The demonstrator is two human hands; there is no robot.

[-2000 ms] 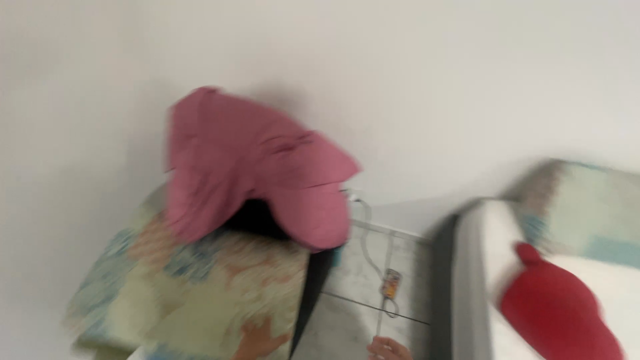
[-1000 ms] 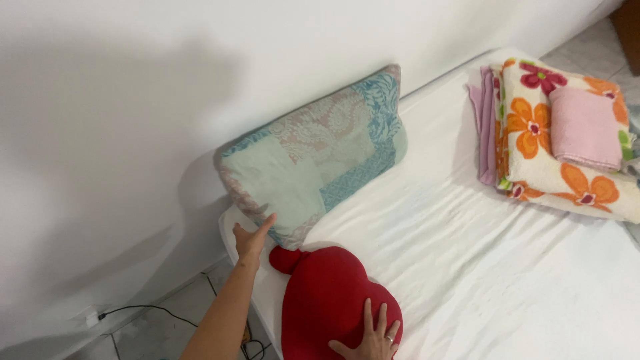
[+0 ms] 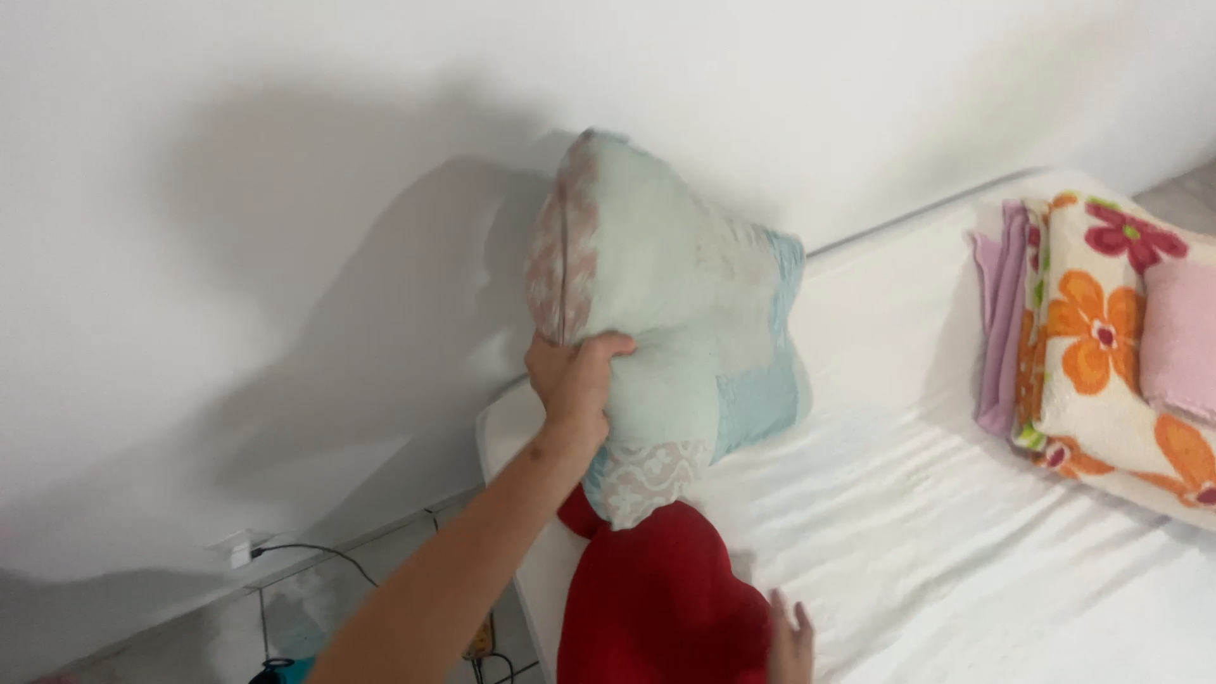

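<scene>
My left hand (image 3: 575, 380) grips the near side edge of a patchwork pillow (image 3: 665, 275) in pale green, blue and patterned beige. Held up on its edge, the pillow bulges near the wall over the white-sheeted bed (image 3: 902, 456). Below it lies a red heart-shaped cushion (image 3: 655, 598), whose small red end is partly covered by the pillow's lower corner. My right hand (image 3: 790, 641) is at the right side of the red cushion, partly cut off by the bottom edge of the view; whether it grips the cushion I cannot tell.
Folded on the bed at the right are a floral blanket (image 3: 1092, 351), a purple cloth (image 3: 1002, 323) and a pink folded cloth (image 3: 1183, 332). Left of the bed, a black cable runs from a wall plug (image 3: 241, 551) toward a power strip (image 3: 482, 636) on the tiled floor.
The patchwork pillow leaned flat along the wall one second ago; now my left hand has lifted and tilted it. My right hand has moved from atop the red cushion to its right side.
</scene>
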